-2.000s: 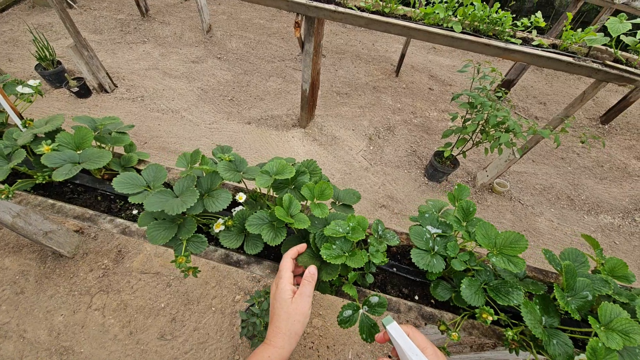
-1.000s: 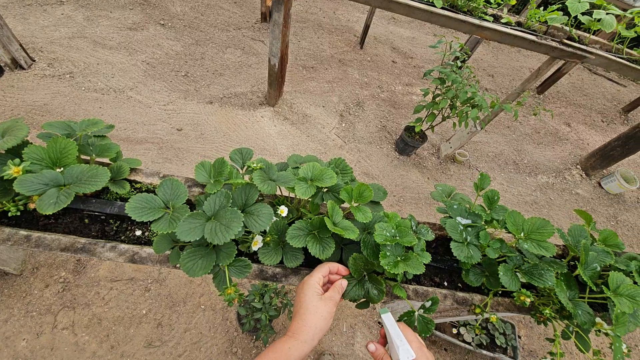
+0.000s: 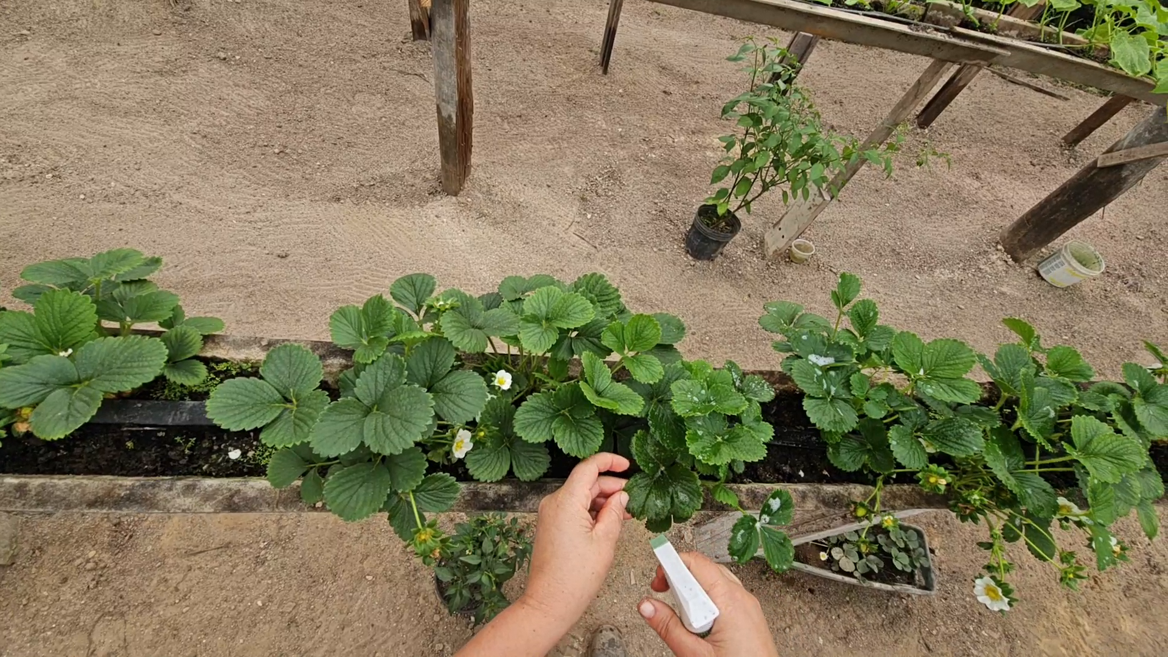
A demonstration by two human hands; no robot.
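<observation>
My left hand is at the near edge of the planting bed, thumb and fingertips together at the left edge of a dark, wet-looking strawberry leaf. Whether the leaf is pinched between them is hard to see. My right hand is closed around a white spray-bottle trigger head with a green nozzle tip, which points up toward that leaf. The bottle's body is hidden below. Strawberry plants with white flowers grow around and above my hands. White spots mark a leaflet just right of the nozzle.
The bed has a weathered wooden edge board. Below it stand a potted plant and a rectangular planter. Across the sandy ground are a wooden post, a black pot with a shrub, a white tub and a raised wooden bench.
My left hand's fingers, more spread two seconds ago, have drawn together at the leaf edge. The right hand keeps holding the sprayer. The view has shifted.
</observation>
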